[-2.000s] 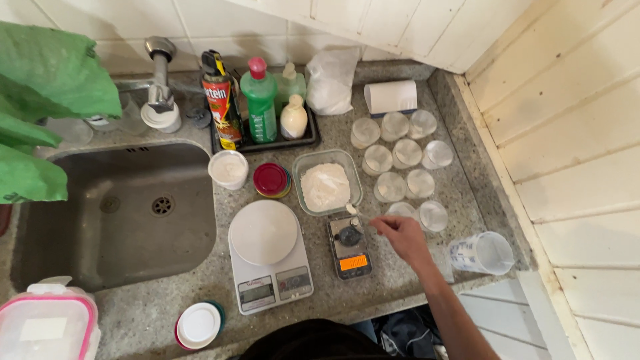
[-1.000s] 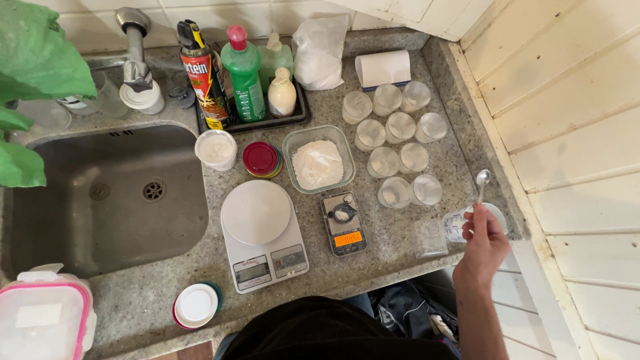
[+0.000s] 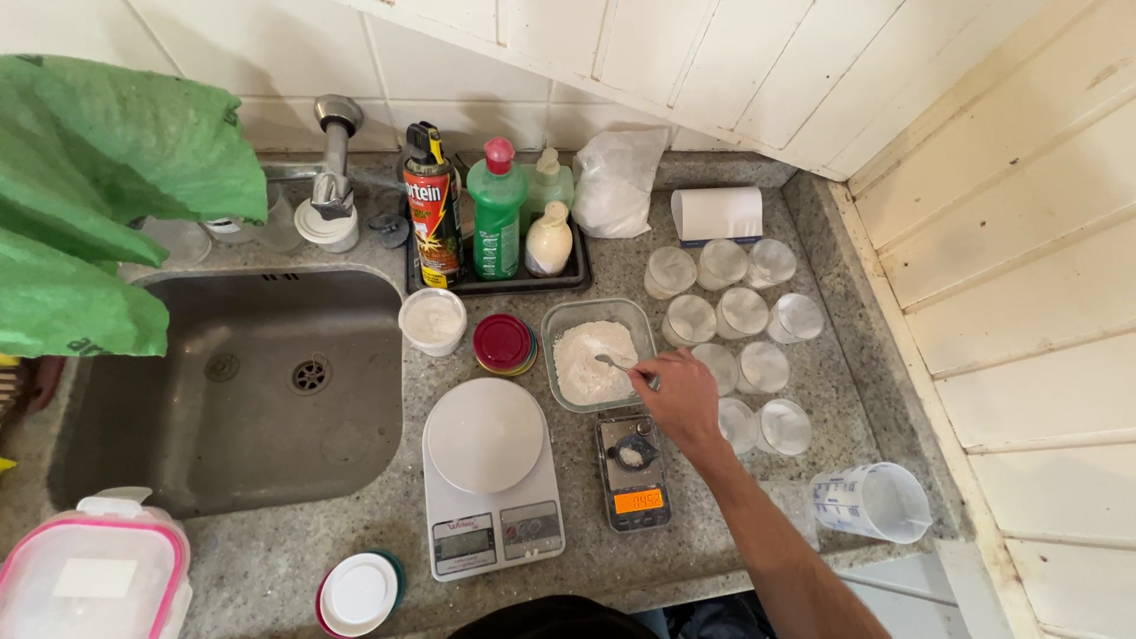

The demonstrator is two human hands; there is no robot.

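My right hand (image 3: pixel 679 390) holds a small metal spoon (image 3: pixel 612 362) by its handle, the bowl of the spoon at the white powder (image 3: pixel 593 359) in a square glass dish (image 3: pixel 548 390). Just below the dish lies a small digital pocket scale (image 3: pixel 655 519) with a lit orange display. On it sits a small dark cup (image 3: pixel 632 453) with a little white powder inside. A larger white kitchen scale (image 3: pixel 485 435) stands to the left, its round plate bare. My left hand is out of view.
Several clear plastic cups (image 3: pixel 742 312) stand in rows at the right, with a measuring jug (image 3: pixel 870 502) nearer me. A powder tub (image 3: pixel 432 321), stacked lids (image 3: pixel 504 344) and a tray of bottles (image 3: pixel 497 286) lie behind the scales. The steel sink (image 3: pixel 257 461) is left.
My right hand, with the spoon, has moved left from beside the measuring jug to the glass dish.
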